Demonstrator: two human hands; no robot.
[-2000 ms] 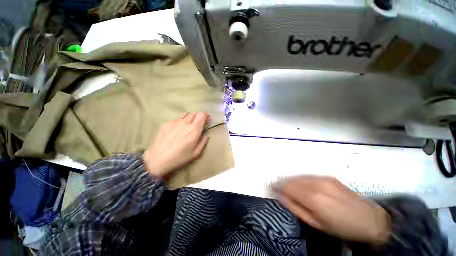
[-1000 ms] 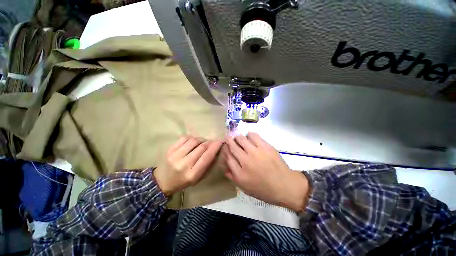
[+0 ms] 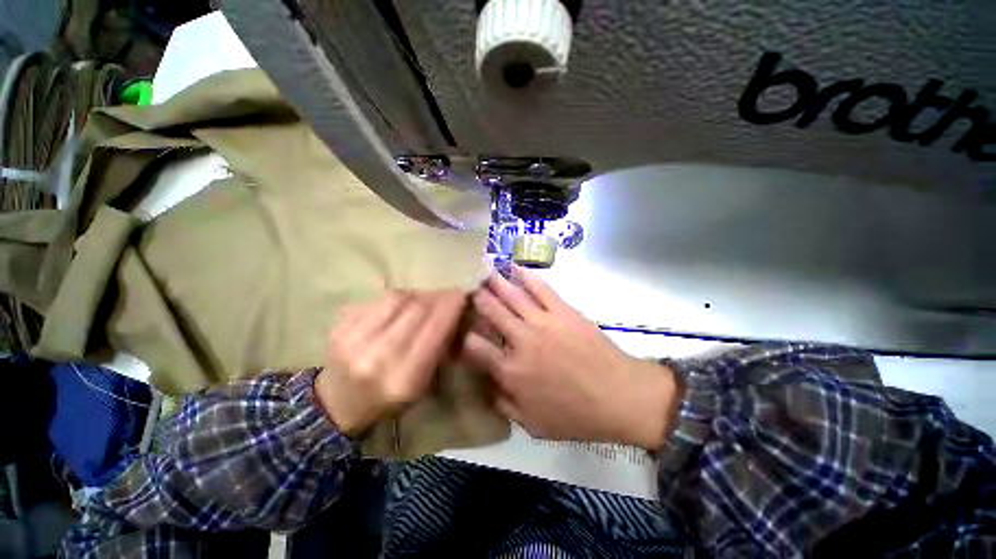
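Observation:
A khaki garment panel (image 3: 284,251) lies left of and under the sewing machine head (image 3: 655,98), its right edge at the lit presser foot and needle area (image 3: 505,238). My left hand (image 3: 388,355) is on the panel just below and left of the foot, slightly blurred, fingers bunched at the cloth. My right hand (image 3: 562,366) is beside it, fingertips on the cloth edge right below the foot. The fingertips of both hands nearly meet. Whether they pinch a fold there is hidden by the fingers.
A ribbed white knob (image 3: 524,42) is on the machine head. Bundled khaki pieces (image 3: 38,164) and a bright green item (image 3: 135,92) are at the far left. Blue cloth (image 3: 98,420) hangs at the lower left. The white table's ruler scale (image 3: 590,450) shows below my right hand.
My right hand has come in from the lower right to the panel edge by the foot. My left hand has shifted and its fingers have bunched. The view has moved closer to the machine.

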